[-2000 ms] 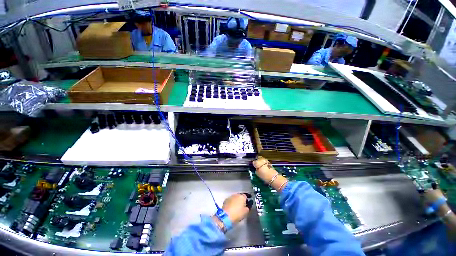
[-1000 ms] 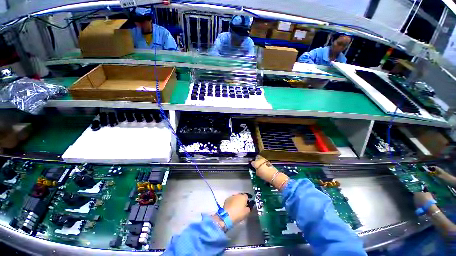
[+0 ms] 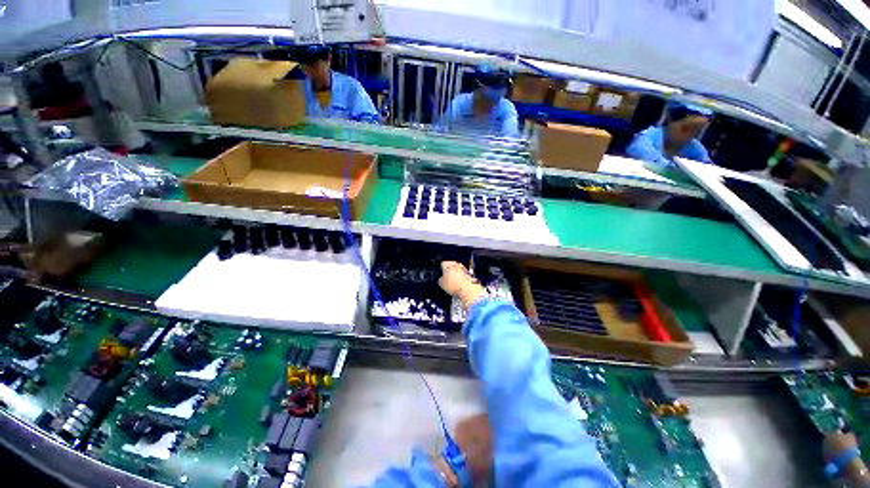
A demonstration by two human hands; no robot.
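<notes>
My right hand (image 3: 461, 283) reaches over the black parts bins, its fingertips above small black parts (image 3: 408, 267) near the divider; whether it holds anything is unclear. Small white parts (image 3: 412, 307) lie at the front of the left bin. My left hand (image 3: 474, 446), blurred and with a blue wrist strap, is low over the bare metal of the conveyor (image 3: 382, 400). My right sleeve partly covers it and its fingers are hidden. A green circuit board (image 3: 620, 415) lies right of my right sleeve, its left part hidden.
More populated boards (image 3: 205, 391) lie at left. A white foam tray (image 3: 272, 291) with black cylinders and a cardboard box (image 3: 611, 319) flank the bins. Above are an empty cardboard box (image 3: 286, 181) and a component tray (image 3: 477, 221). Another person's hand (image 3: 839, 446) is at right; three people sit behind.
My right hand has moved from the board's top edge up and left to the bins. My right sleeve now crosses in front of my left hand. The view has shifted, with the shelves lower.
</notes>
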